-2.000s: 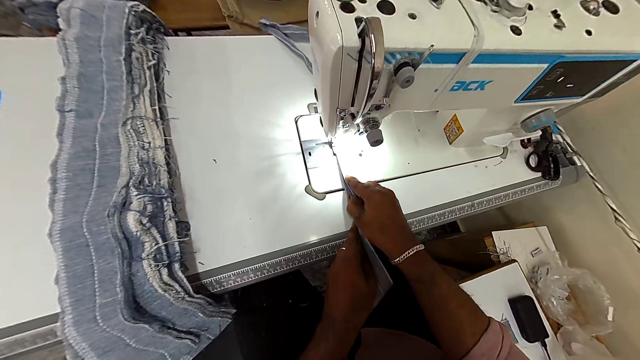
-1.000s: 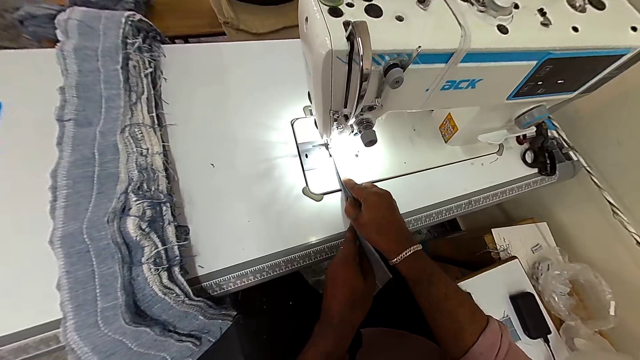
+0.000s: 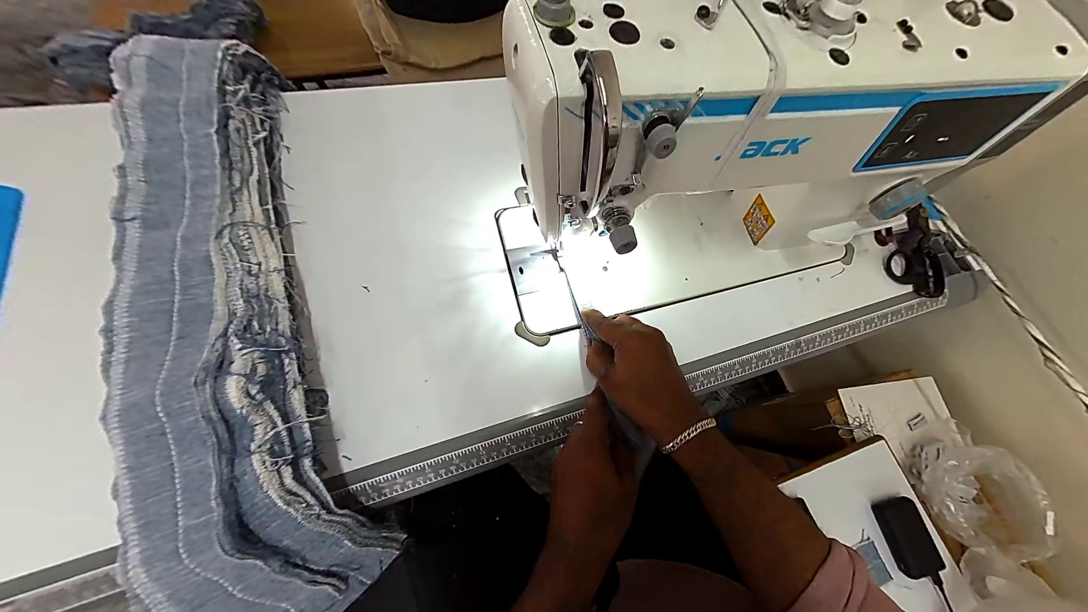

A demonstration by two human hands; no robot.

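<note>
A narrow folded strip of blue-grey fabric (image 3: 626, 427) runs from under the needle area of a white Jack sewing machine (image 3: 544, 110) down over the table's front edge. My right hand (image 3: 637, 365) grips the strip on the tabletop, just in front of the needle plate (image 3: 531, 280). Below it, at the ruled edge, my left hand (image 3: 595, 476) holds the same strip lower down; its fingertips are partly hidden. The machine's lamp lights the needle area brightly, and the needle itself cannot be made out. A stack of stitched blue-grey fabric strips (image 3: 153, 323) with frayed edges lies at the left.
A measuring scale (image 3: 476, 456) runs along the front edge of the white table (image 3: 408, 255). Black-handled scissors or snips (image 3: 914, 263) lie at its right end. Lower right are a black power adapter (image 3: 908, 537), clear plastic bags (image 3: 986, 501) and papers.
</note>
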